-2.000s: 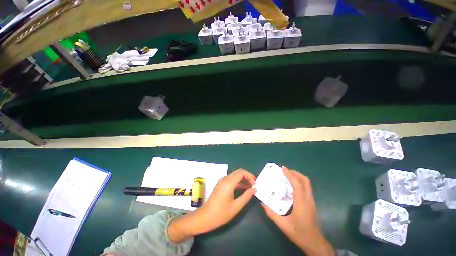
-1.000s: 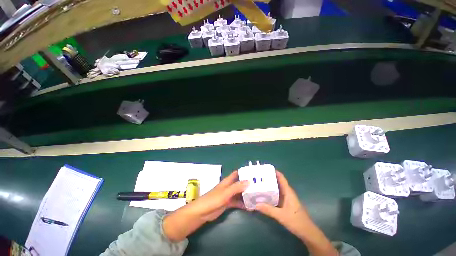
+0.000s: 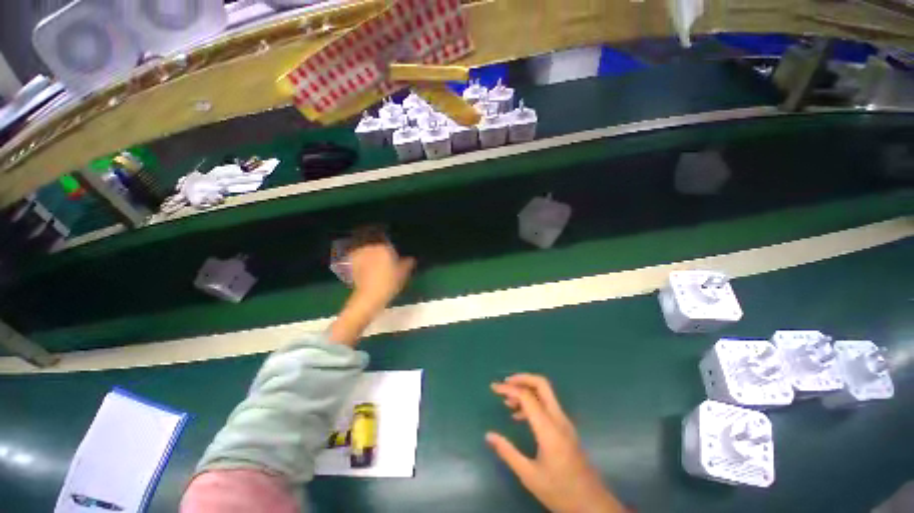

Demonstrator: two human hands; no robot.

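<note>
My left hand [image 3: 376, 273] reaches over the dark belt, blurred, with its fingertips at a white plug adapter [image 3: 344, 257]. The hand partly covers this adapter, and I cannot tell whether the fingers grip it or only touch it. My right hand [image 3: 546, 441] is open and empty above the green bench, fingers spread and pointing left. A yellow-headed mallet [image 3: 363, 435] lies on white paper [image 3: 400, 426]; my left sleeve hides most of its handle.
Several white adapters [image 3: 727, 441] stand at the right, pins mostly up. Single adapters [image 3: 544, 220] are spaced along the belt. A clipboard [image 3: 125, 451] with a pen [image 3: 97, 502] lies left. An adapter batch [image 3: 436, 136] stands across the belt, below a wooden shelf edge [image 3: 561, 38].
The adapter held between both hands above the bench is gone from there. My left hand has moved forward and left to the belt; my right hand has opened. The view has shifted.
</note>
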